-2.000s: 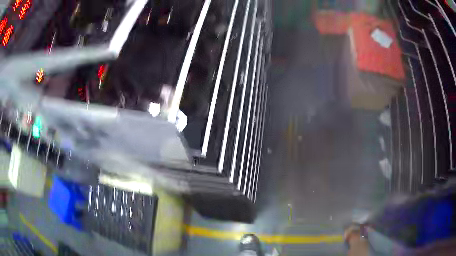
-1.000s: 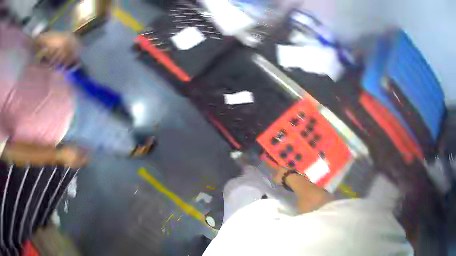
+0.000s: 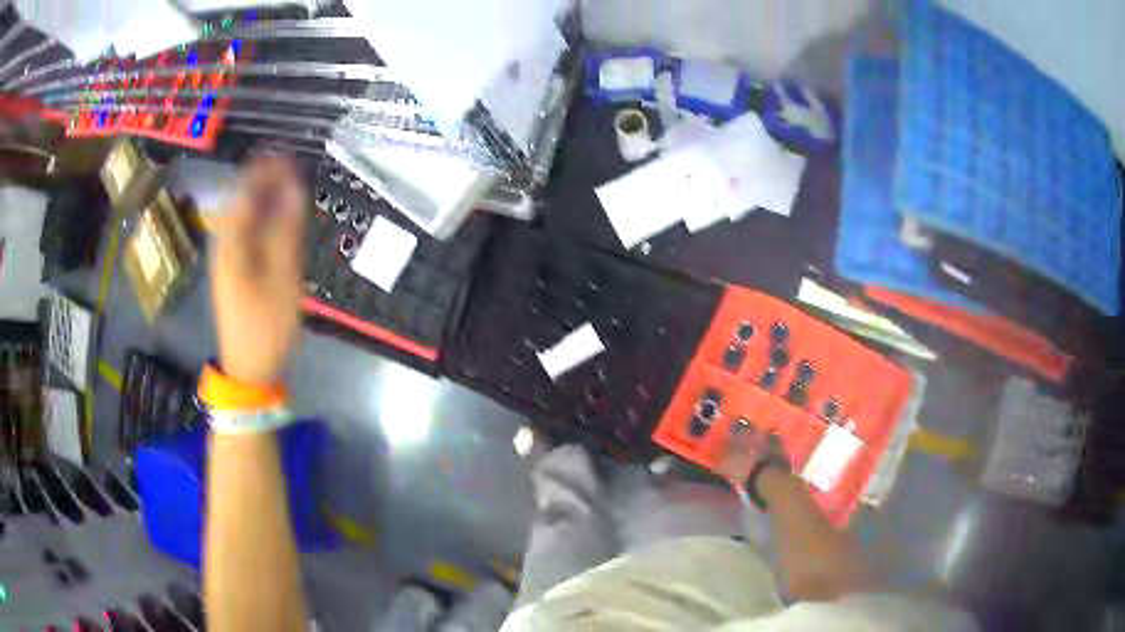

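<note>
An orange-red compartment tray stands at right of centre, with several dark round watches in its pockets and a white note near its right end. My right hand, with a dark bracelet, is at the tray's near side; its fingers are dark and blurred, so its grip is unclear. My left hand, with an orange wristband, is raised at left, in front of the black watch tray. It is blurred, and I cannot tell whether it holds anything. A black tray with a white note lies in the middle.
Blue crates stand at the right over a red tray. White papers and a tape roll lie behind the trays. Another red tray is at upper left, a blue bin at lower left.
The view has turned away from the rack to the row of trays. My left arm has come into view at the left. My right hand remains at the red tray's near side.
</note>
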